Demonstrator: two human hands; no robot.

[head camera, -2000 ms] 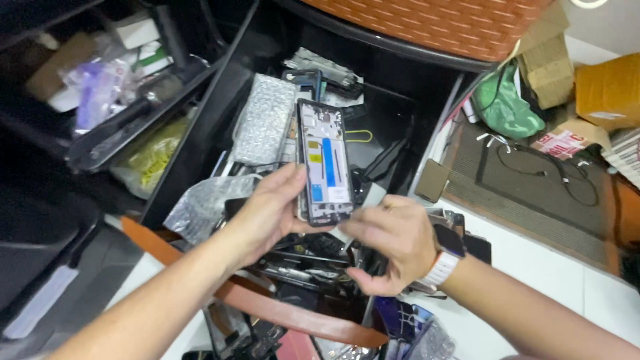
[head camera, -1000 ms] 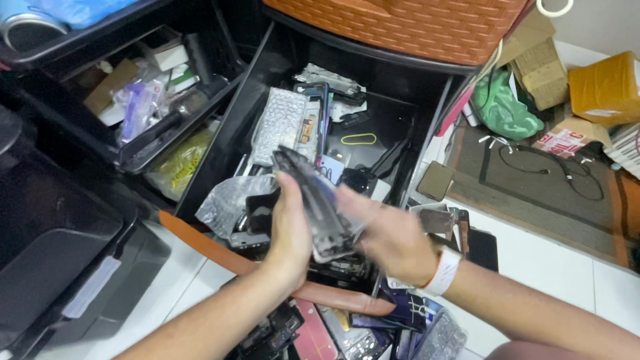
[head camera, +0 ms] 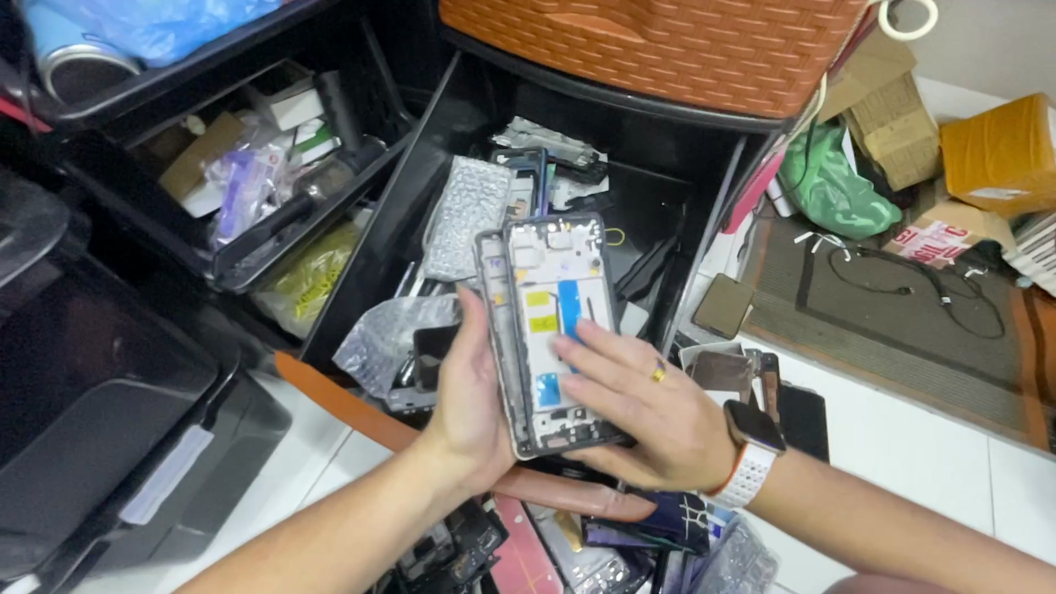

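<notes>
Two phone mid-frames are stacked between my hands over an open black plastic drawer [head camera: 701,239]. The top phone frame [head camera: 536,264] shows a white inner side with yellow and blue stickers; the lower phone frame [head camera: 492,280] sticks out at its left edge. My left hand [head camera: 474,396] grips the stack from the left and below, thumb along the side. My right hand [head camera: 652,396], with a ring and a smartwatch [head camera: 752,445], lies with fingers spread over the top frame's right and middle. Behind the stack, a bubble-wrapped packet [head camera: 469,210] and more phone parts [head camera: 549,153] lie in the drawer.
Phone parts [head camera: 528,544] lie on the white floor below the drawer's brown front [head camera: 346,404]. More phones [head camera: 800,421] sit right, near a mat [head camera: 874,330] with cables. Black bins [head camera: 107,379] stand left. The woven brown drawer front [head camera: 660,49] overhangs the open drawer. Boxes [head camera: 998,157] stand far right.
One second ago the held parts were tilted and blurred; now they face up, stacked, with the stickers visible. My right hand has come onto the top frame.
</notes>
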